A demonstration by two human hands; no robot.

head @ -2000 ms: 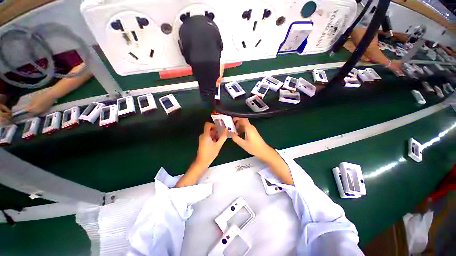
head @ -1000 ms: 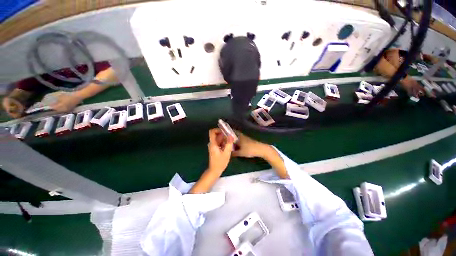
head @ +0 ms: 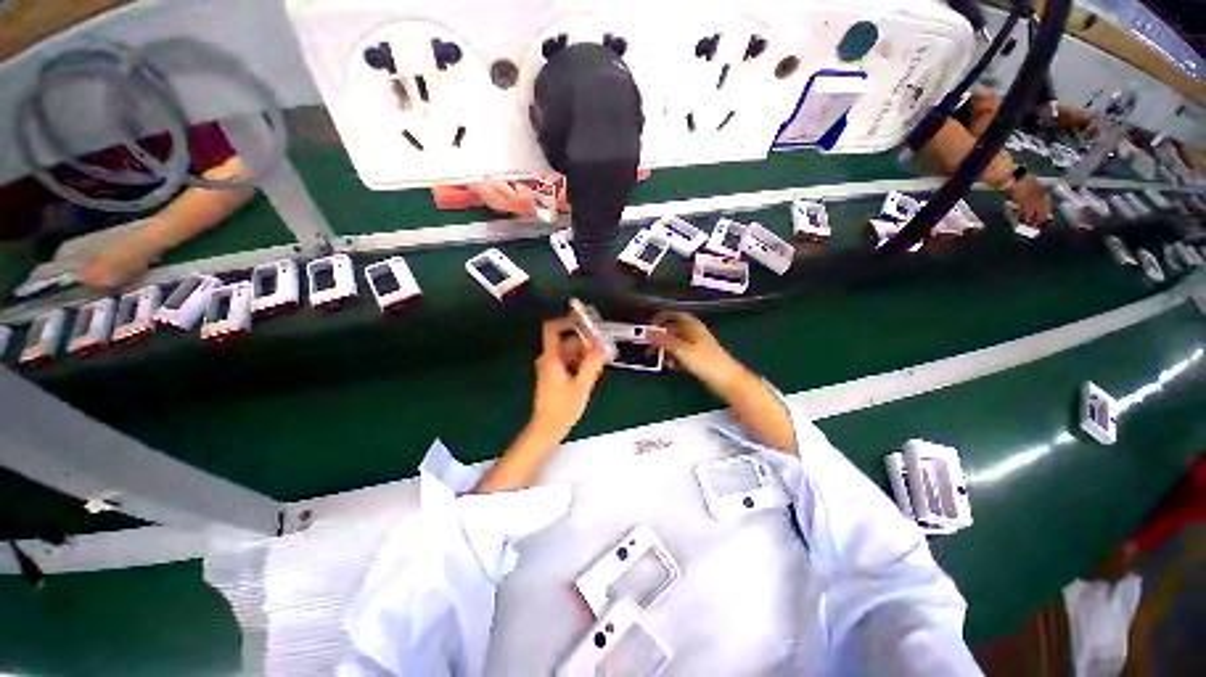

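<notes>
My left hand [head: 569, 370] holds a thin white and greyish part [head: 589, 325], tilted, at the left end of a device unit. My right hand [head: 694, 347] holds that white device unit [head: 636, 348] by its right end; its dark window faces up. Both hands are over the dark green belt and the two pieces meet or overlap; whether they touch is not clear. White front shells lie on the white sheet below, one [head: 630, 571] near the middle and one [head: 737, 485] by my right sleeve.
Device units [head: 332, 280] stand in a row on the belt at left, more [head: 721, 273] lie beyond my hands. Stacked shells [head: 935, 484] are at right. A socket strip [head: 450, 99] with a black plug [head: 589, 113] hangs in front. Other people's hands show at both sides.
The thin part and the device unit now show side by side, with the unit's window turned up. Another unit and a hand by a red thing now show beside the plug.
</notes>
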